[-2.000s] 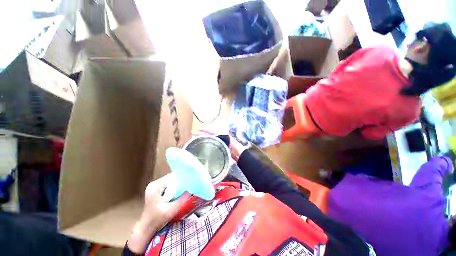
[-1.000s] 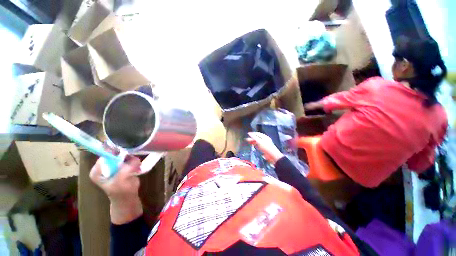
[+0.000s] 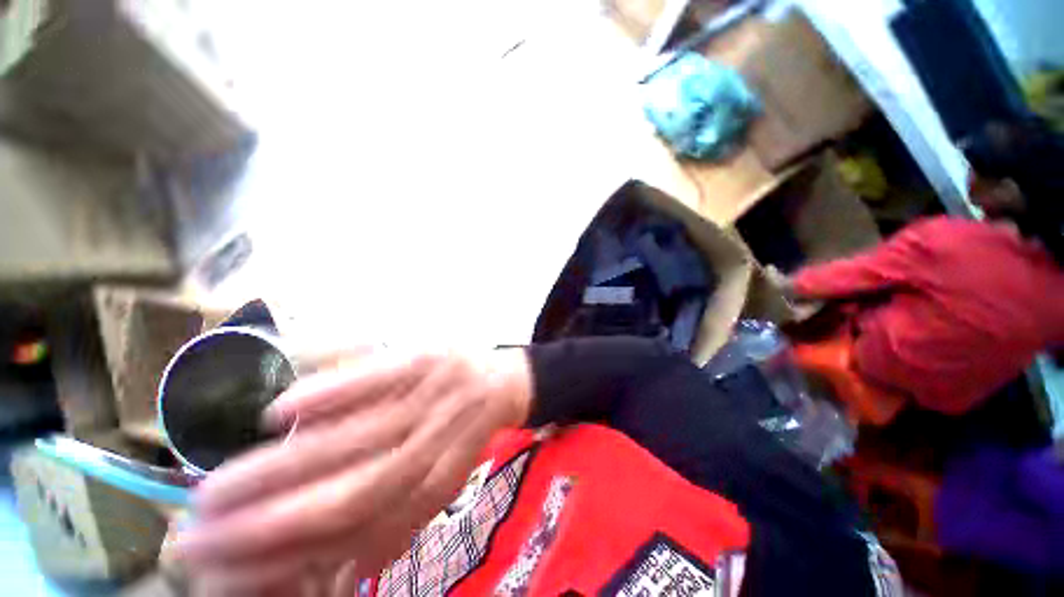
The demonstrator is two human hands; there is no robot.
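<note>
The steel kettle [image 3: 216, 402] is at the left, its round open mouth facing me. Its light-blue lid [image 3: 111, 469] stands open beside the lower left of the mouth, seen edge-on. My right hand [image 3: 350, 449] reaches across from the right in front of the kettle. It is blurred, with its fingers extended and a fingertip over the mouth's right edge; whether it touches cannot be told. It covers the kettle's handle side and lower body. My left hand is hidden or nearly hidden behind my right hand, so its grip cannot be seen.
Cartons [image 3: 99, 513] are stacked at the left. An open carton with a black lining [image 3: 630, 280] and dark contents is ahead. A teal plastic bag [image 3: 700, 105] lies beyond it. A person in red [image 3: 945, 315] sits at the right, near clear plastic-wrapped items [image 3: 776, 397]. Purple clothing [image 3: 1003, 501] shows lower right.
My right hand has moved left from beside the wrapped items to in front of the kettle. The kettle appears further left and lower. My left hand, earlier on the handle, is now covered.
</note>
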